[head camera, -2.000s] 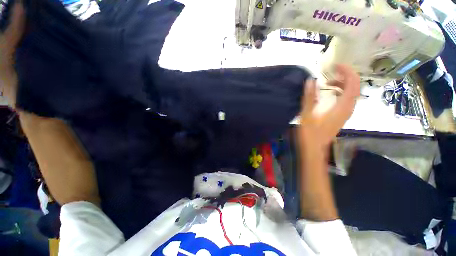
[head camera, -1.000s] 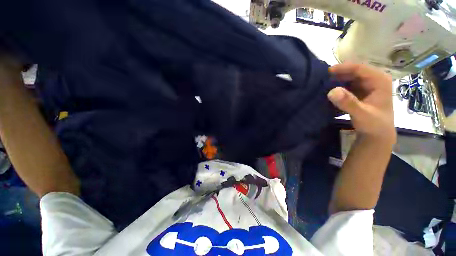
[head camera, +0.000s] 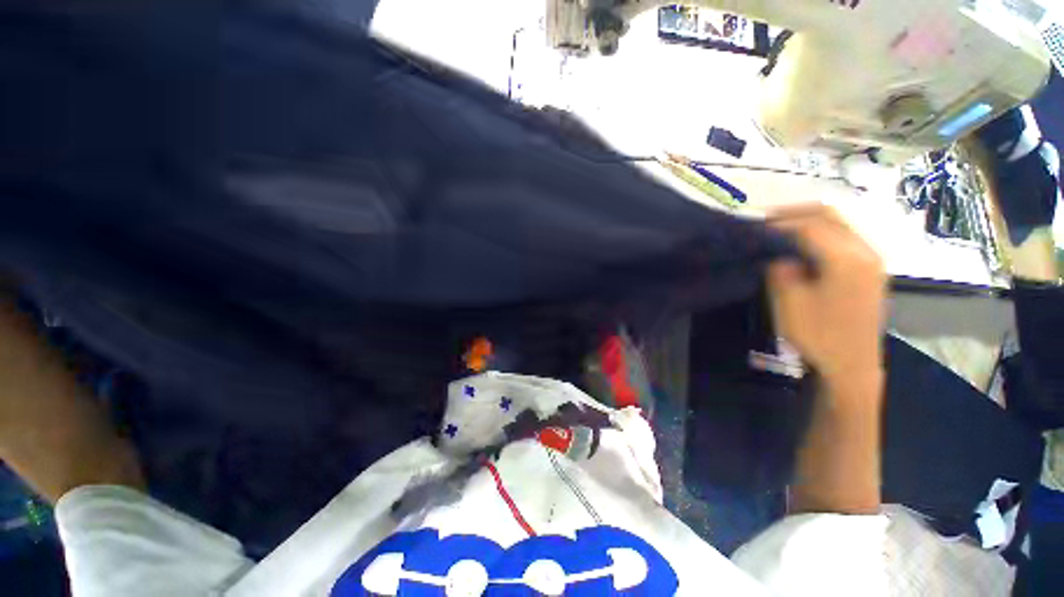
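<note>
A large dark navy garment (head camera: 467, 210) is stretched across the front, from the left edge of the picture to my right hand, blurred in places. My right hand (head camera: 823, 274) is closed on the garment's right end, in front of the white machine table. My left hand is not visible; only the left forearm (head camera: 58, 408) shows at the left, and the cloth hides what is beyond it.
The off-white sewing machine head (head camera: 863, 70) stands at the upper right. Thread snips (head camera: 706, 181) and a small dark scrap (head camera: 726, 141) lie on the white table (head camera: 933, 251). Dark cloth (head camera: 939, 432) lies at the lower right.
The garment has been turned and pulled out wide towards the left. My right hand, open beside the cloth's end earlier, now grips it. The snips and scrap have come into view.
</note>
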